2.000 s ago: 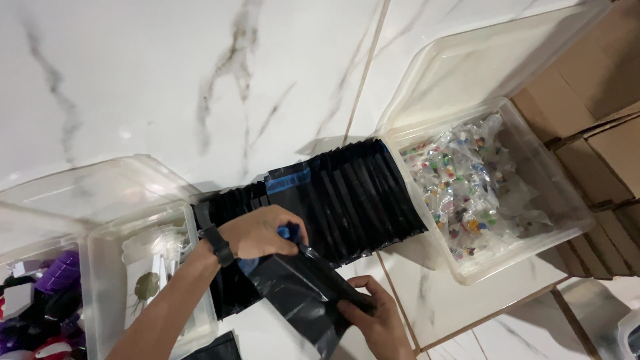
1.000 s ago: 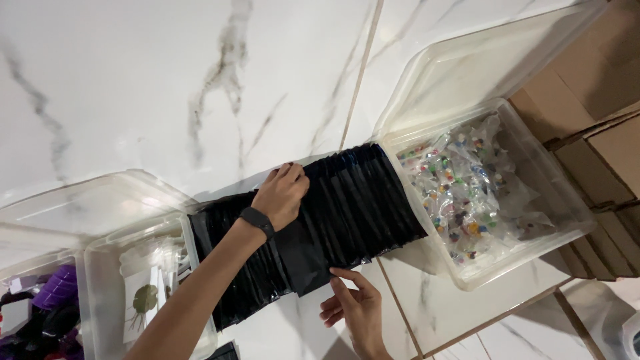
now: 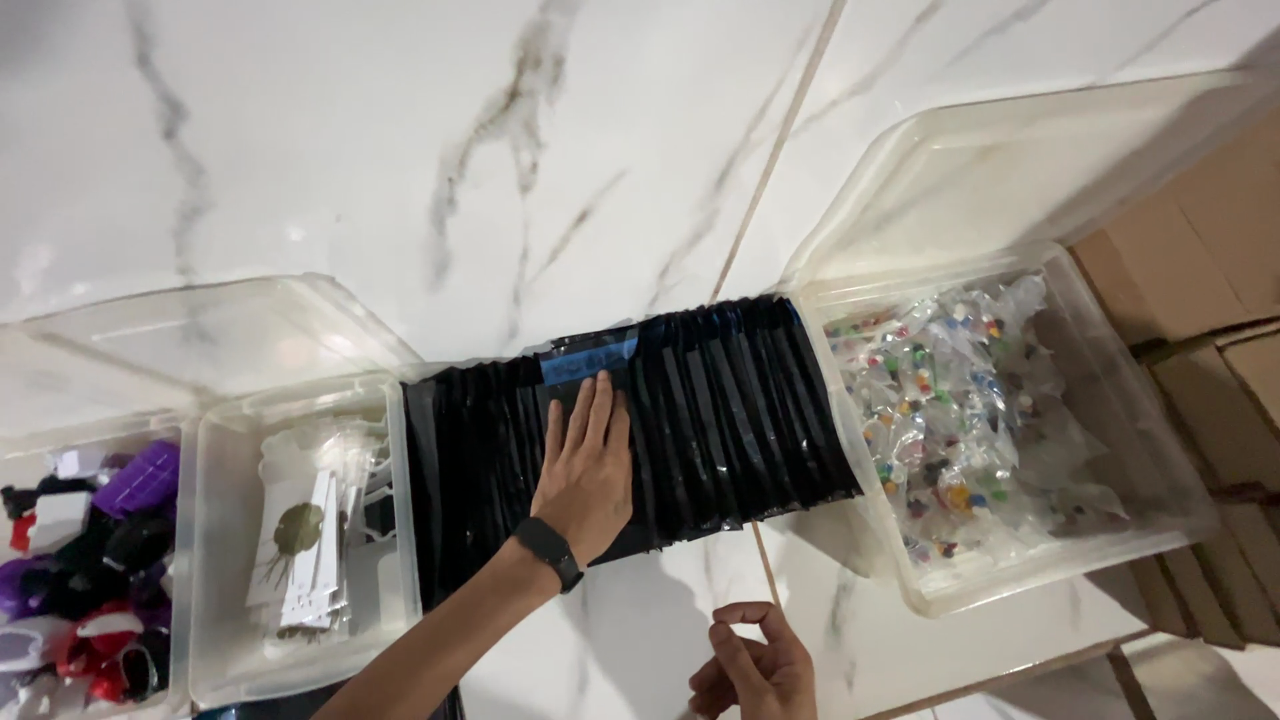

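Observation:
A long row of black plastic mailer bags (image 3: pixel 730 420) stands packed between two clear plastic bins. My left hand (image 3: pixel 587 470), with a dark band at the wrist, lies flat with fingers extended on a black bag that has a blue strip (image 3: pixel 590 362) near its top. Below the row, over the white marbled tile, my right hand (image 3: pixel 755 665) hovers with curled fingers, apart from the bags; nothing shows in it. The bin (image 3: pixel 1110 545) on the right holds many small clear bags of colorful pieces (image 3: pixel 940 420).
A left bin (image 3: pixel 405 500) holds white cards (image 3: pixel 315 550) in clear wrap. Beside it, another bin (image 3: pixel 183 560) contains purple, black, red and white items (image 3: pixel 140 480). Bin lids (image 3: pixel 1010 180) lean open behind. Cardboard (image 3: pixel 1190 260) is stacked at the far right.
My left hand has moved from the top edge of the row to flat on a bag. My right hand has drawn down from the row. The black bag earlier held between both hands is no longer held up.

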